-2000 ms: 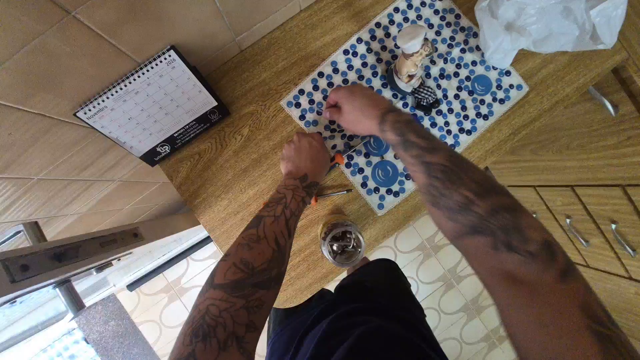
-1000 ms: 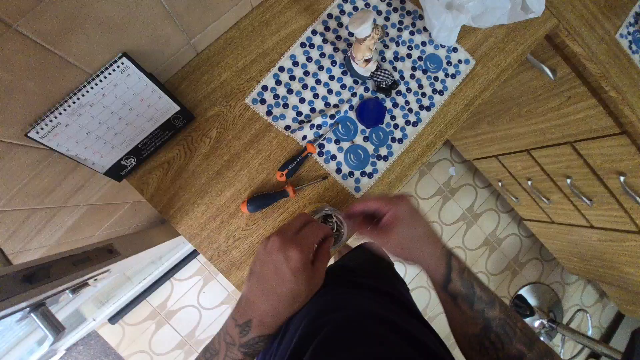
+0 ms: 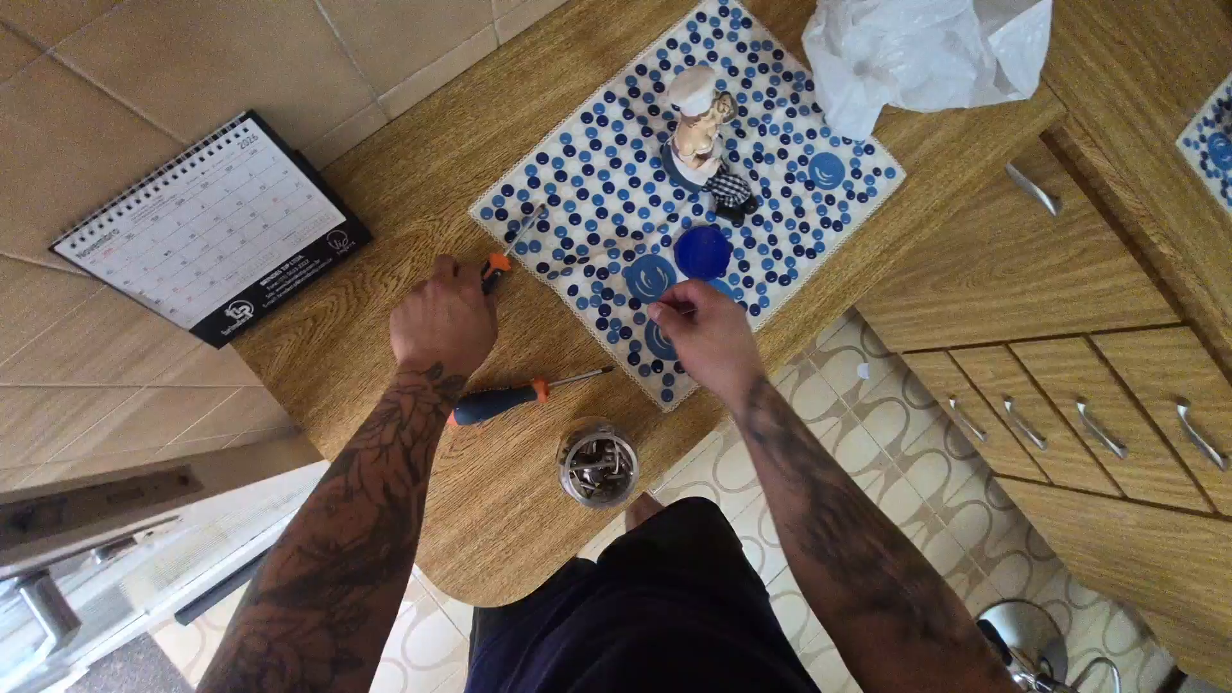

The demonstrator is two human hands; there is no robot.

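My left hand (image 3: pixel 445 322) is closed around the handle of a screwdriver (image 3: pixel 494 269) with orange trim, its shaft pointing over the dotted cloth's left corner. A small, thin item, too small to name, is pinched in my right hand (image 3: pixel 707 337) above the dotted placemat (image 3: pixel 597 192). Just beyond that hand a blue round lid (image 3: pixel 703 252) lies on the placemat. Another screwdriver (image 3: pixel 500 401), dark with orange trim, lies on the wooden counter between my hands. Nearer my body stands an uncovered clear jar (image 3: pixel 599 466) holding metal hardware, probably screws.
A chef figurine (image 3: pixel 703 144) lies or stands on the placemat, with a white plastic bag (image 3: pixel 924 58) beyond it. A desk calendar (image 3: pixel 212 231) is by the tiled wall at left. Drawers (image 3: pixel 1088 414) with metal handles are at right, and a door (image 3: pixel 58 577) is at lower left.
Both hands have moved away from the jar, where they were a second ago. My left hand has taken hold of the screwdriver that lay on the counter; my right is over the placemat.
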